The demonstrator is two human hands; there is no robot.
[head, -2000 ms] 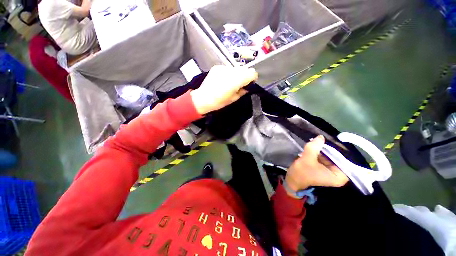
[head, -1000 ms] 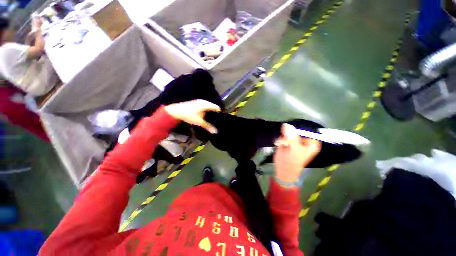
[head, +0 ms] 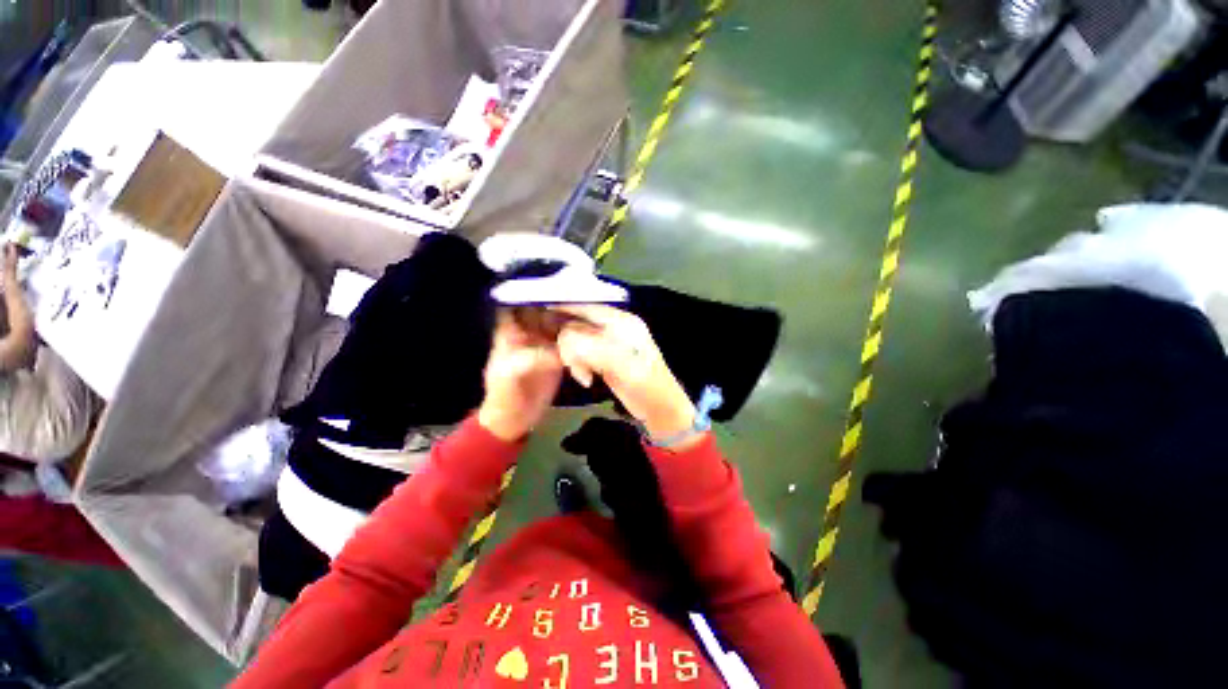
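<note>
A black garment with white parts point(head: 404, 337) hangs from my hands, spread to both sides of them and partly over the edge of the near grey bin. A white garment hanger point(head: 552, 273) sticks up at the garment's top, just beyond my fingers. My left hand point(head: 516, 370) and my right hand point(head: 613, 353) are close together at the top of the garment below the hanger. Both grip there; the fingertips are blurred and partly hidden.
Two grey fabric bins point(head: 162, 364) stand at the left; the far one holds bagged trims point(head: 411, 155). A white table point(head: 148, 101) and part of a person are at the far left. Black garments point(head: 1104, 458) lie over white material at the right. Yellow-black tape crosses the green floor.
My hands have come together at the garment's top. The hanger has moved from the right to the middle. The view has turned right, so the bins sit further left.
</note>
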